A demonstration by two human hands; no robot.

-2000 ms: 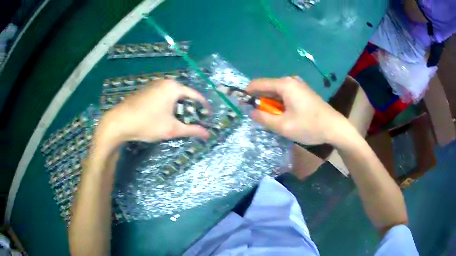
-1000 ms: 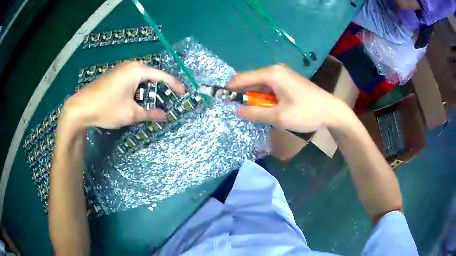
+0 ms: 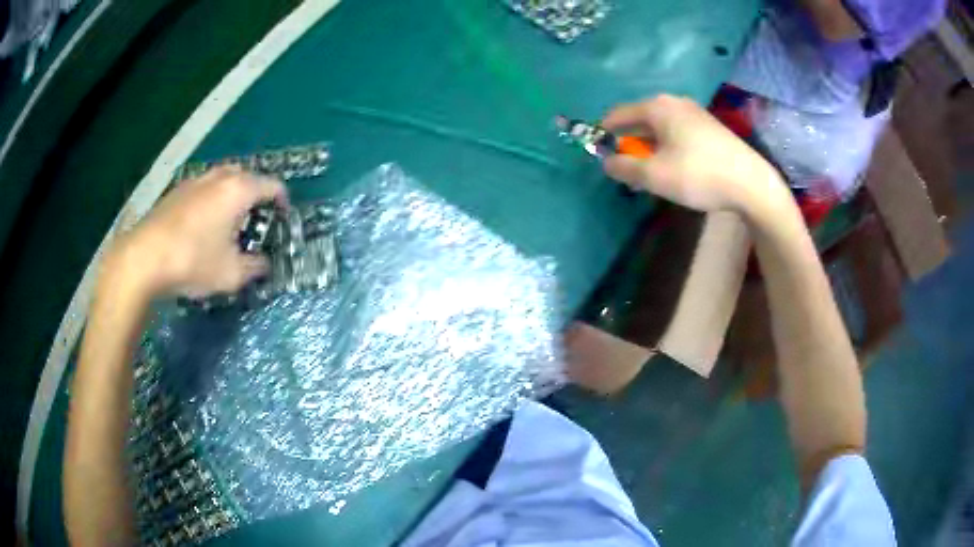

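Observation:
My left hand (image 3: 198, 237) is closed around board strips at the left, over the upper left edge of the bubble wrap (image 3: 395, 310); dark and silver parts show between the fingers, and how many strips it holds cannot be told. More board strips (image 3: 304, 251) lie beside its fingertips. My right hand (image 3: 694, 155) holds the diagonal cutters (image 3: 632, 146) by the orange handles, over the right side of the bench, jaws pointing left. A thin green edge rail (image 3: 443, 134) lies on the bench between the hands, left of the cutter jaws.
Board strips (image 3: 176, 470) lie at the lower left, and a strip (image 3: 304, 160) lies behind my left hand. More boards (image 3: 561, 15) are at the top edge. A pale edge strip (image 3: 176, 150) borders the conveyor. Cardboard boxes (image 3: 710, 294) and a person in purple with a clear bag (image 3: 817, 139) are at the right.
The cutters have moved away from the boards, up and right. My left hand has moved left with the boards off the middle of the bubble wrap. The green rail is now apart from the boards.

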